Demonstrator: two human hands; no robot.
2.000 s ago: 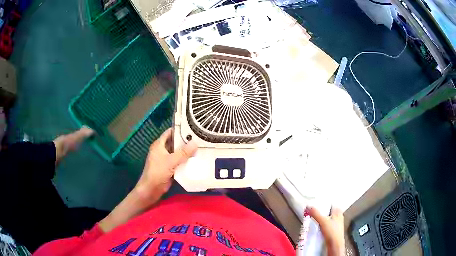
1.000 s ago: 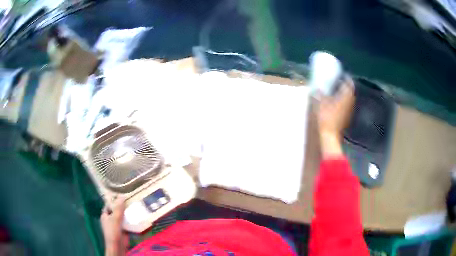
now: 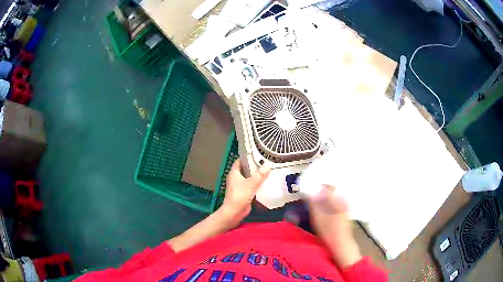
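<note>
A tan fan unit (image 3: 246,118) with a round slotted grille (image 3: 285,118) is tilted in front of me, its handle end away from me. My left hand (image 3: 242,190) grips its lower left edge, thumb on the front. My right hand (image 3: 329,206) is blurred at the fan's lower right, beside the dark control panel (image 3: 293,183), part of which is covered. Bright white overlaps that corner; I cannot tell whether the hand holds a cloth. A white bottle (image 3: 482,177) stands at the far right, away from both hands.
A dark grey fan (image 3: 469,237) lies at the bench's right end. White sheeting (image 3: 386,165) and printed label sheets (image 3: 265,44) cover the bench. A green crate (image 3: 160,190) with a cardboard sheet (image 3: 207,146) sits on the floor at left, another crate (image 3: 151,58) beyond it. A white cable (image 3: 424,80) loops right.
The white bottle, in my right hand a second ago, now stands near the dark fan, released. My right hand has come back to the tan fan. My left hand still holds that fan.
</note>
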